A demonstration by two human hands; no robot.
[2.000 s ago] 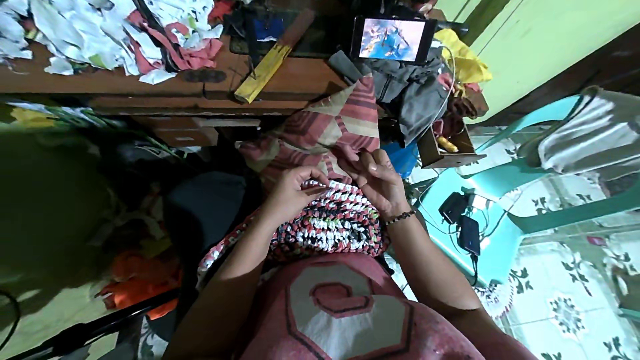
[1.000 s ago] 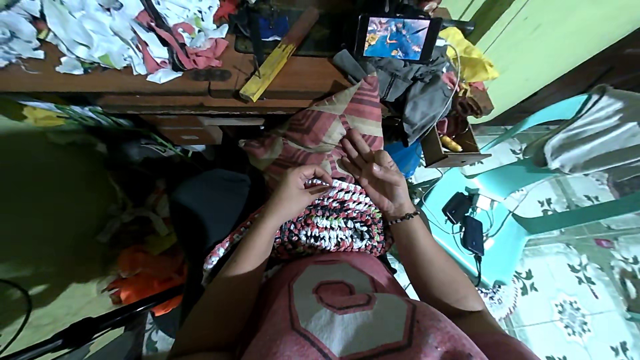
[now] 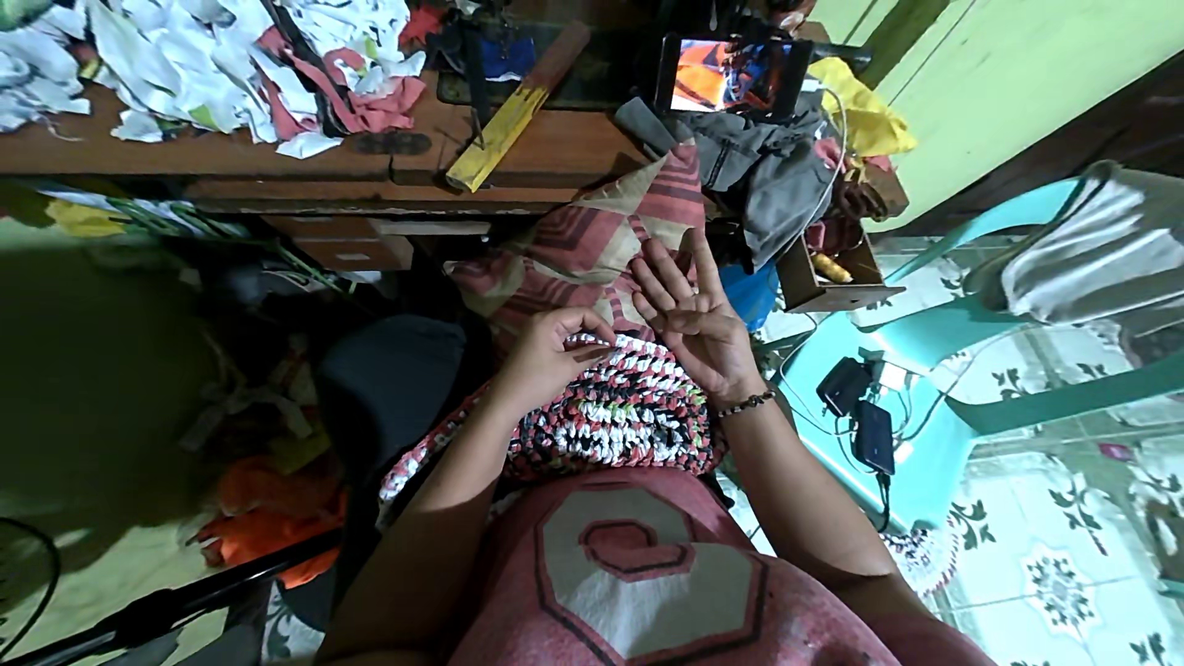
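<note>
A thick rug of knotted fabric strips (image 3: 615,407), in red, white and black, lies across my lap. My left hand (image 3: 560,356) pinches its upper edge between thumb and fingertips. Beside the rug's upper right part, my right hand (image 3: 694,319) is raised with the palm up and the fingers spread, a beaded bracelet on its wrist; it grips nothing that I can see. Beyond both hands lies a red and beige patterned cloth (image 3: 592,240), reaching up to the wooden table edge. Whether a strip runs between the hands is too small to tell.
White and red fabric scraps (image 3: 203,65) cover the left of the wooden table (image 3: 370,171). A yellow-painted wooden stick (image 3: 499,129) and a lit phone (image 3: 731,79) are farther right. A small open drawer (image 3: 832,291) and a turquoise plastic chair (image 3: 934,416) holding black devices (image 3: 874,435) stand at right.
Two seconds ago my right hand was curled near the rug's upper edge; its fingers have since opened and spread. My left hand has stayed at the rug's edge. The phone's picture has changed.
</note>
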